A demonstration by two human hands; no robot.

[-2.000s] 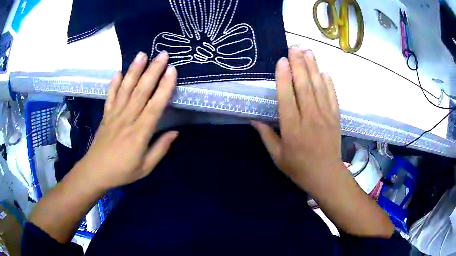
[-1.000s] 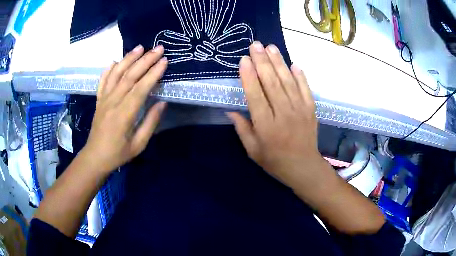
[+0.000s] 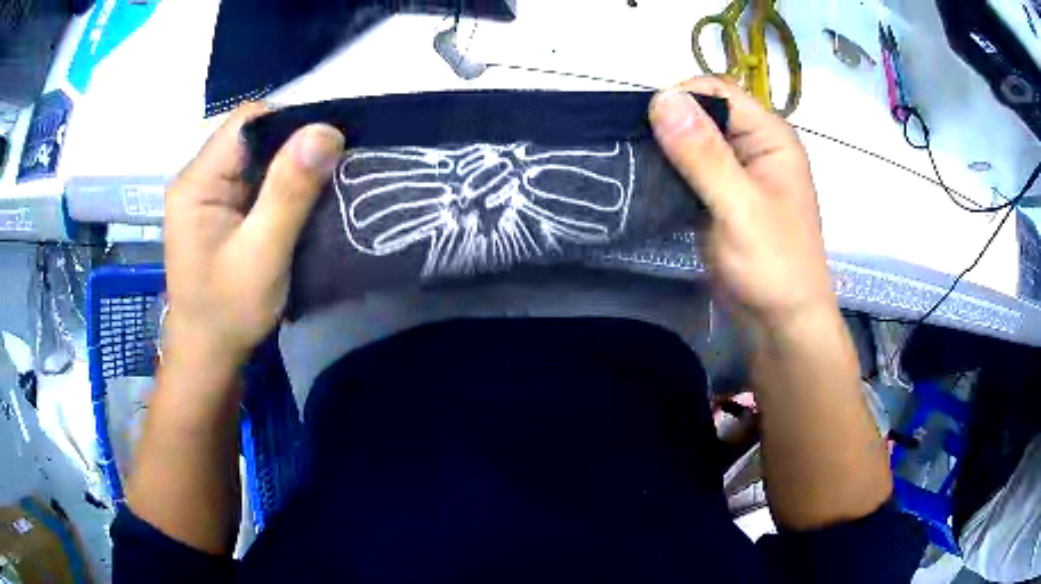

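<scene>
A dark denim piece with a white bow outline [image 3: 485,188] is held up over the table's front edge. Its greyer face shows, with a darker straight band along the top and the bow's stitched lines fanning downward. My left hand [image 3: 245,234] pinches the top left corner, thumb on the near face. My right hand [image 3: 759,200] pinches the top right corner the same way. The fingers behind the cloth are partly hidden.
Yellow-handled shears [image 3: 753,51] lie on the white table [image 3: 902,240] at the right, near pink-red snips [image 3: 893,74] on a black cord. Another dark piece [image 3: 268,51] lies at upper left. A blue basket [image 3: 123,331] stands below left. A ruler strip runs along the table's edge.
The denim piece lay on the table under my flat hands. Now it is lifted and turned, its greyer face showing and the bow upside down, with both hands gripping its top corners.
</scene>
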